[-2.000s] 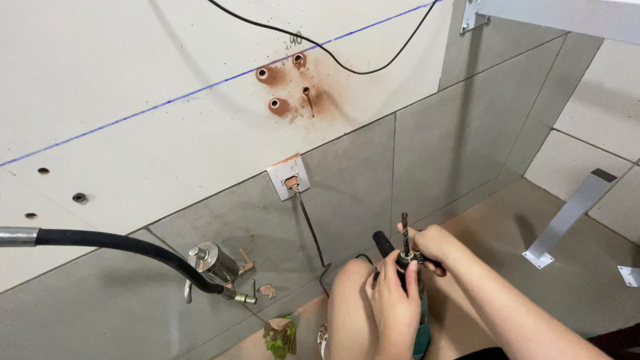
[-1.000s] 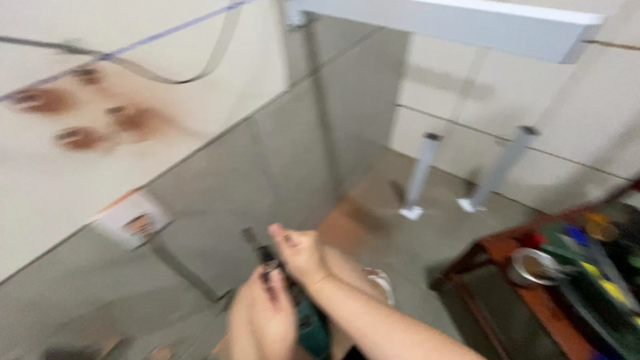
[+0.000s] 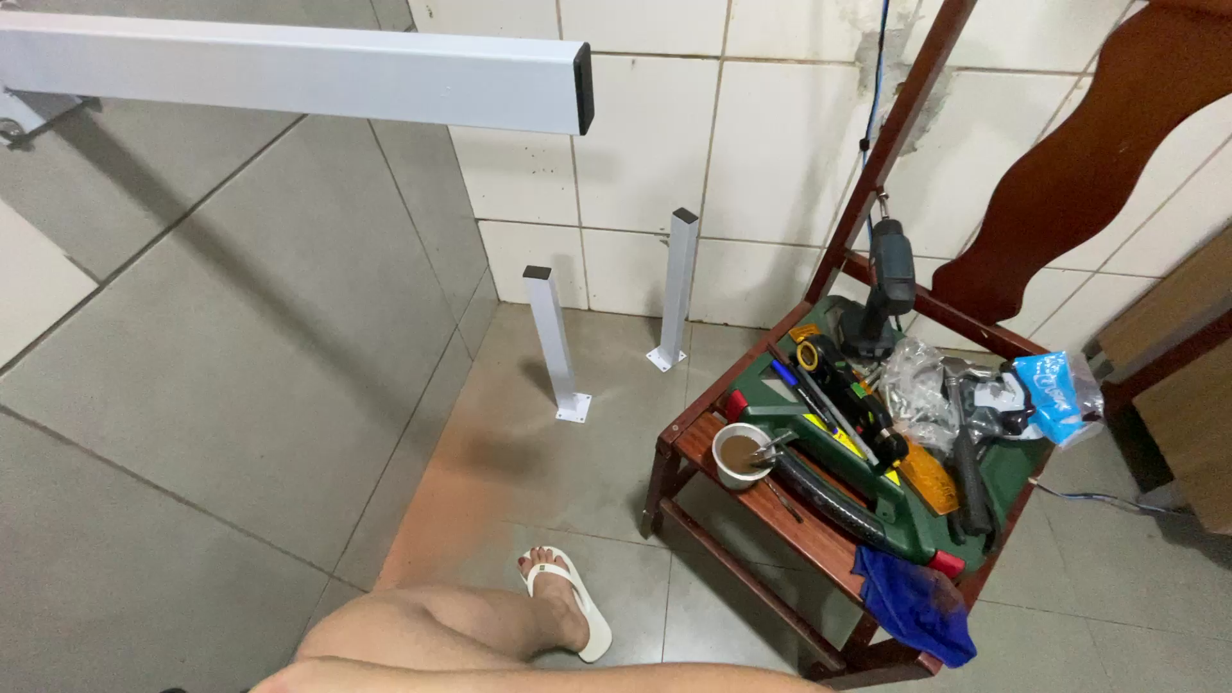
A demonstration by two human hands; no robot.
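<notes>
Neither of my hands shows; only a stretch of my forearm (image 3: 539, 678) crosses the bottom edge, below my bent knee. A wooden chair (image 3: 707, 443) at the right bears a green tool case (image 3: 885, 500). On and around the case lie a cordless drill (image 3: 890, 279), a blue pen (image 3: 784, 373), a hammer (image 3: 965, 462), clear plastic bags (image 3: 919, 390) and an orange-handled tool (image 3: 929, 478). A white cup (image 3: 741, 456) of brown liquid stands at the seat's left corner. A blue cloth (image 3: 919, 606) hangs over the front edge. The drill seen earlier near my hands is out of view.
A white metal beam (image 3: 289, 72) juts from the grey tiled wall at upper left. Two upright metal posts with base plates, a nearer one (image 3: 551, 337) and a farther one (image 3: 680, 284), stand on the floor. A flip-flop (image 3: 592, 616) is on my foot. Wooden furniture (image 3: 1174, 385) stands far right.
The view has swung right, from the wall holes and socket to the chair. My hands, earlier around a drill with a bit fitted, have gone out of view.
</notes>
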